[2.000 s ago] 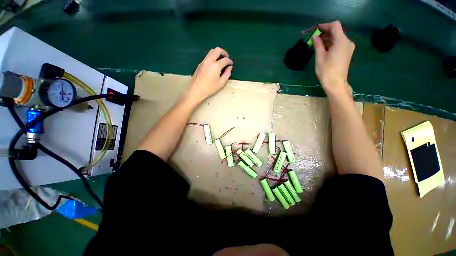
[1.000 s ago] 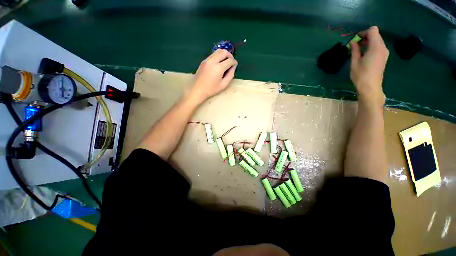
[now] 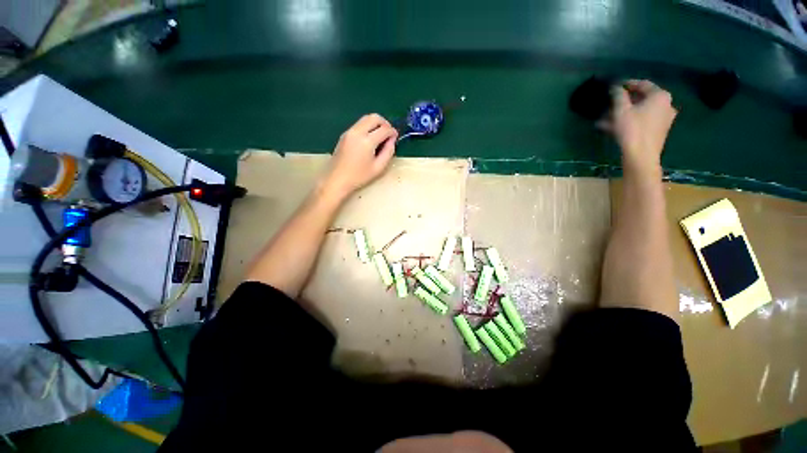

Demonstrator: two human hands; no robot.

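My left hand [image 3: 361,152] is at the belt's near edge, its fingertips closed at a pale lead of a round blue-black circuit assembly [image 3: 425,118]. The assembly lies on the green belt just beyond the fingers. My right hand [image 3: 644,115] is over the belt, blurred, beside a black housing [image 3: 590,97]. Its fingers are bent; no cell shows in them, and the housing's inside is too dark to tell. Several green battery cells [image 3: 429,281] with thin dark-red wires lie loose on the cardboard mat [image 3: 549,230].
More dark housings stand on the belt at right [image 3: 717,88]. A small dark part lies at far left [image 3: 165,35]. A yellow-framed pad [image 3: 727,263] lies at right. At left are a white box [image 3: 164,243] with a pressure gauge [image 3: 122,180], and black and yellow hoses.
The green cell seen at my right fingertips no longer shows. My left hand has moved off the circuit assembly's body, which now lies to the right of the fingers. The whole view has shifted slightly.
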